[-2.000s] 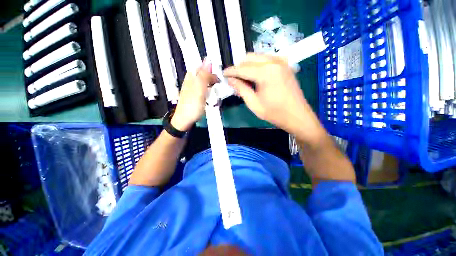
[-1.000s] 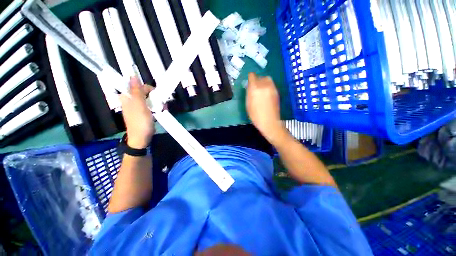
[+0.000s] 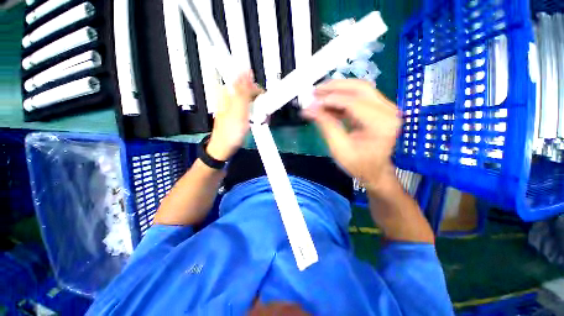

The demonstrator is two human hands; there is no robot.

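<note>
A white three-legged folding stand (image 3: 285, 196) is spread in a Y in front of me. One leg points down over my clothing, one up to the right, one up to the left. My left hand (image 3: 234, 117) grips it at the hub. My right hand (image 3: 357, 126) is just right of the hub, slightly blurred, with a small translucent white clip (image 3: 306, 97) between thumb and fingertips. A loose pile of similar clips (image 3: 363, 66) lies on the bench, partly hidden behind the upper right leg.
Black slotted trays (image 3: 144, 68) with white sticks lie on the green bench (image 3: 99, 121). A blue crate (image 3: 461, 154) stands at the right, with silvery sticks beside it. A blue crate with a clear liner (image 3: 80, 210) sits below the bench at left.
My left hand still holds the spread stand. My right hand was beside the clip pile one second ago and now is near the hub with a clip. The camera view has shifted.
</note>
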